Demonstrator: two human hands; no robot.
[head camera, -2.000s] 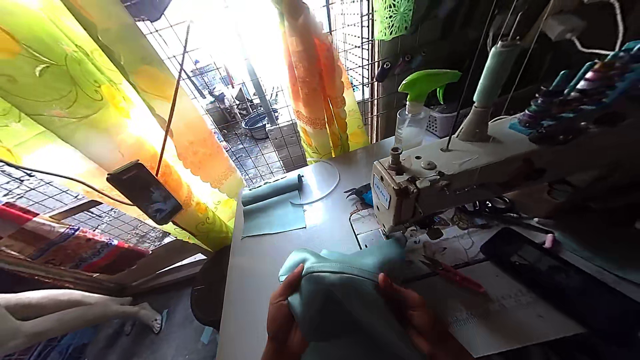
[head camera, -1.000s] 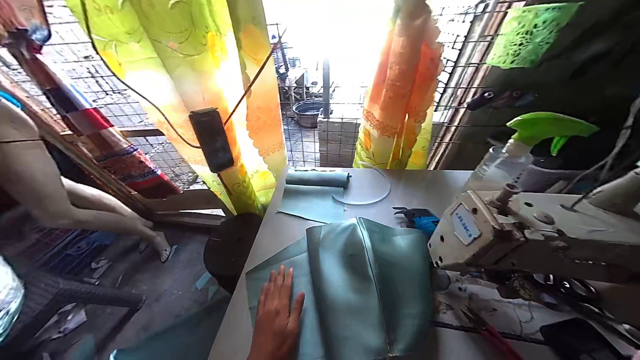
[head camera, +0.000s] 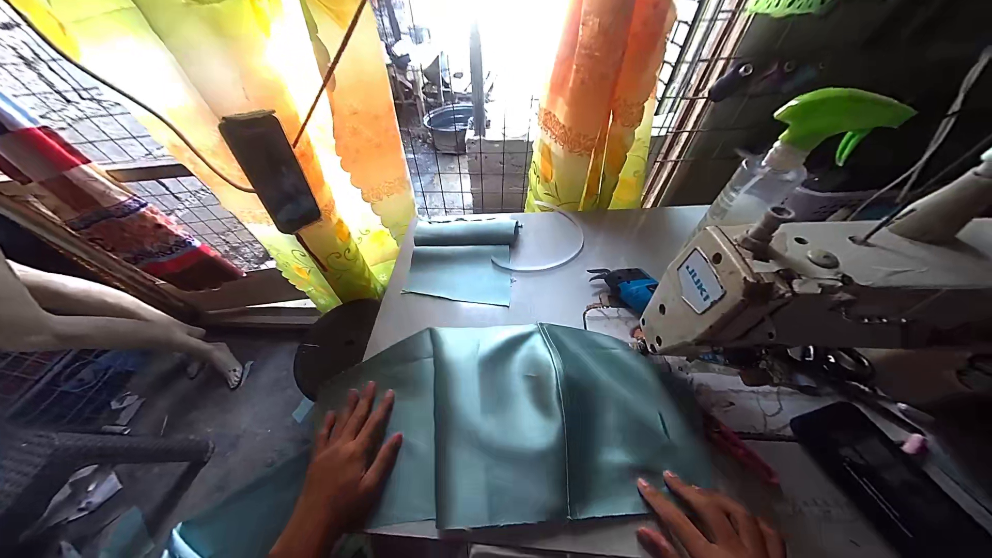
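A teal satin-like fabric piece (head camera: 496, 434) with a vertical seam lies spread over the front of the white table, and part of it hangs past the left edge. My left hand (head camera: 353, 453) rests flat on its left part, fingers apart. At the lower right corner of the cloth, my right hand (head camera: 709, 519) touches it with spread fingers. To the right stands a Juki sewing machine (head camera: 701, 287); the fabric's right side reaches up near its head. Behind the cloth lie a roll of the same teal fabric (head camera: 465, 232), partly unrolled, and a clear curved strip (head camera: 581, 240).
Blue-handled cutters (head camera: 632, 287) lie beside the machine head. A spray bottle (head camera: 756, 182) with a green trigger stands behind it. A dark phone (head camera: 883, 473) and a red-handled tool (head camera: 740, 449) lie at right. Another phone (head camera: 271, 170) hangs before the curtains. A round dark stool (head camera: 337, 345) stands left.
The teal fabric, bunched between both hands two seconds ago, is now spread out over the table. My right hand, unseen one second ago, shows at the cloth's lower right.
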